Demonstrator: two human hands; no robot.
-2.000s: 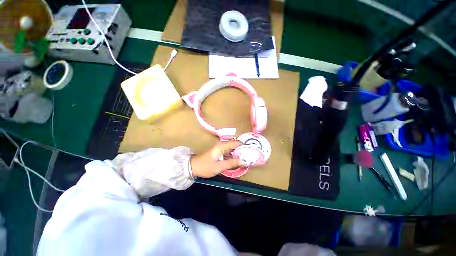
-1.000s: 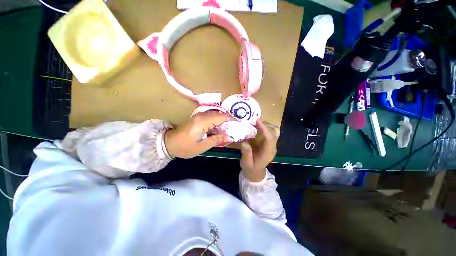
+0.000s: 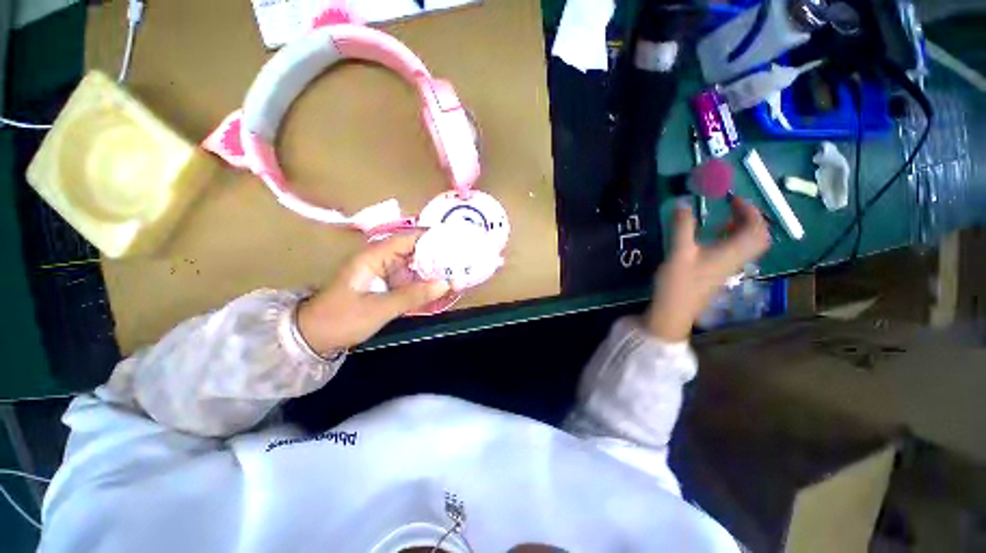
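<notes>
My left hand (image 3: 373, 292) holds a white and pink decorated round cover (image 3: 456, 255) between thumb and fingers, over the lower end of the headphones. The pink cat-ear headphones (image 3: 283, 92) lie on brown cardboard. A white disc with dark rings (image 3: 485, 213), at the end of the right side, is partly hidden behind the held cover. A pink ring edge shows below my left fingers. My right hand (image 3: 703, 265) is raised over the bench edge at the right, slightly blurred, fingers apart and empty. Its fingertips are just below a round pink-headed tool (image 3: 710, 177).
A pale yellow block with a round hollow (image 3: 114, 167) sits at the left. At the right lie a white stick (image 3: 775, 196), a pink box (image 3: 715, 122), a white-nozzled bottle (image 3: 760, 86) and a blue tray (image 3: 833, 111). A dark upright cylinder (image 3: 649, 81) stands on the black mat.
My right hand has left the cover and moved right toward the pink-headed tool. My left hand still holds the cover, its face now more visible. The camera view has shifted right.
</notes>
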